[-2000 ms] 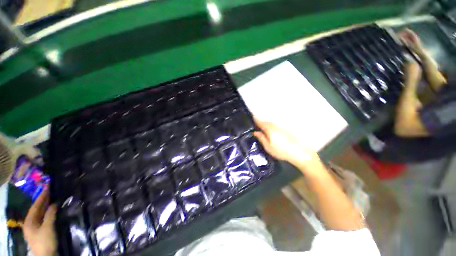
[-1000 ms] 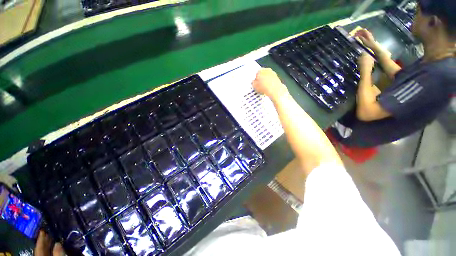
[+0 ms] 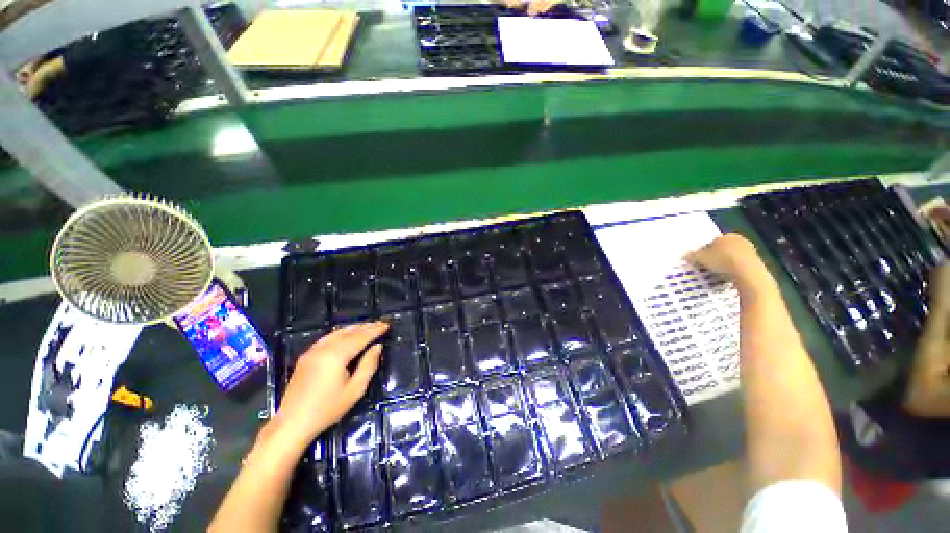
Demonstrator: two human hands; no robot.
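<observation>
A large glossy black blister tray [image 3: 490,344] lies on the bench in front of me, with dark shiny parts in its rectangular pockets. My left hand [image 3: 331,377] is over the tray's left part, fingers spread, with no held thing visible. A white sticker sheet [image 3: 677,333] with rows of small dark outlined shapes lies against the tray's right side. My right hand [image 3: 727,258] is at the sheet's upper part, fingertips down on it; whether it pinches a sticker is too small to tell.
A cream fan [image 3: 130,268], a lit smartphone [image 3: 221,335], a yellow-orange tool [image 3: 132,399], a pale heap of small rings [image 3: 169,463] and white paper with dark shapes [image 3: 78,364] are left. Another black tray [image 3: 849,271] and a person's arm are right. A green belt [image 3: 542,146] runs behind.
The view has swung left, showing the fan and pale heap. My left hand has moved from the tray's left edge onto the tray. My right hand has gone from the tray's right edge to the sheet.
</observation>
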